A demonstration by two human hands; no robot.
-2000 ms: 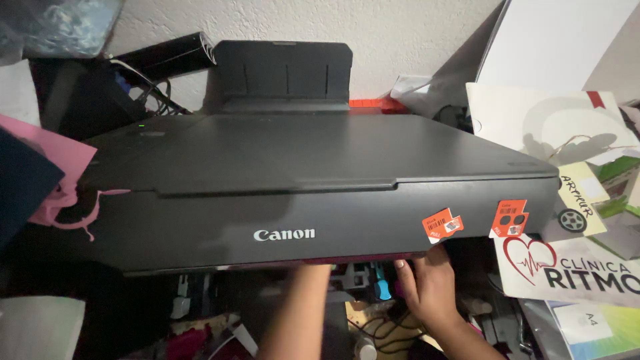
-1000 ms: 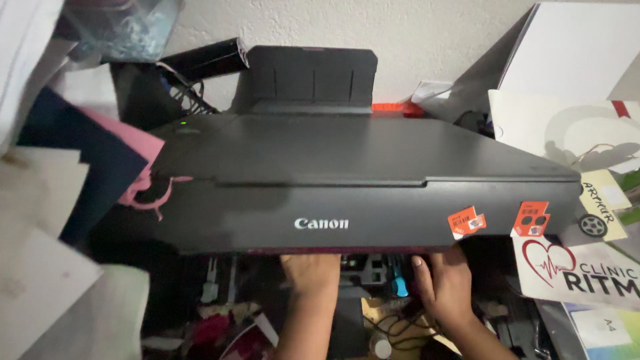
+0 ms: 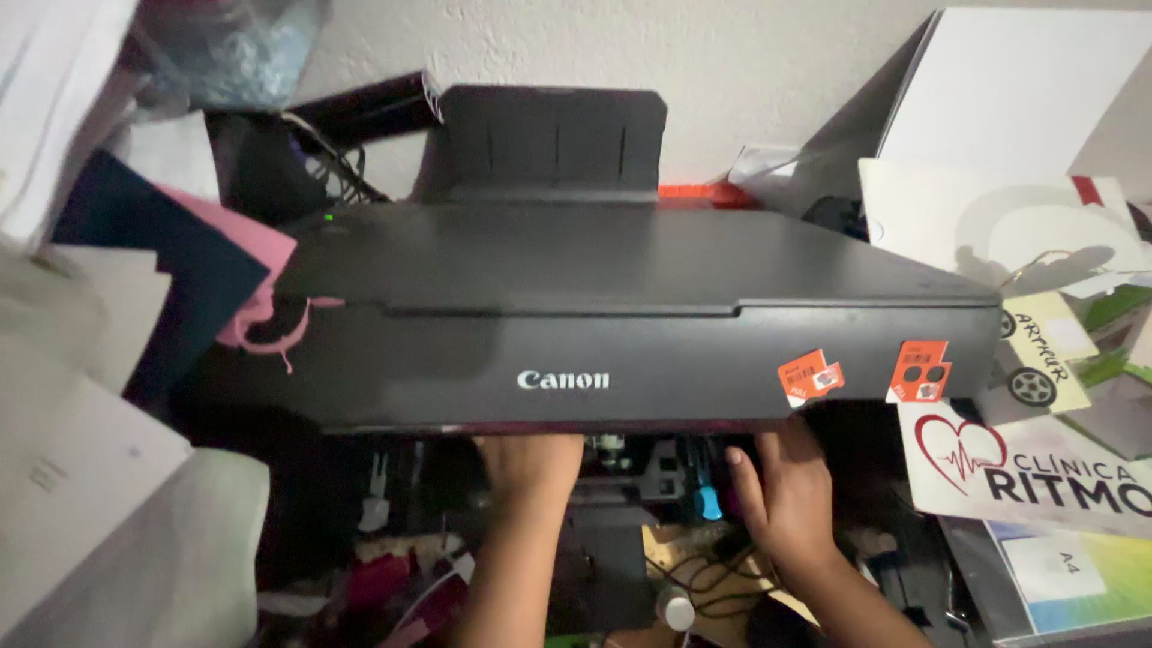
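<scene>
A black Canon printer [image 3: 558, 360] stands against the wall, its front opening showing inner parts. My left hand [image 3: 531, 463] reaches up under the front panel into the opening; its fingers are hidden. At the opening's right side is my right hand [image 3: 787, 495], thumb apart and pointing up, with the other fingertips hidden under the panel's lower edge. Between the hands, a blue lever [image 3: 706, 499] lies close to my right thumb. A grey lever [image 3: 373, 504] is left of my left hand. Whether either hand grips anything is hidden.
Loose papers [image 3: 81, 504] and a dark blue sheet [image 3: 162, 243] crowd the left. Cards and a printed sign [image 3: 1026, 468] stand at the right. Dark cables [image 3: 720, 576] and a white round cap [image 3: 675, 607] lie below the printer. A raised rear paper support [image 3: 558, 144] stands behind.
The view has shifted, showing more of the papers on the left. My left hand stays at the front opening, and my right hand remains by the blue lever.
</scene>
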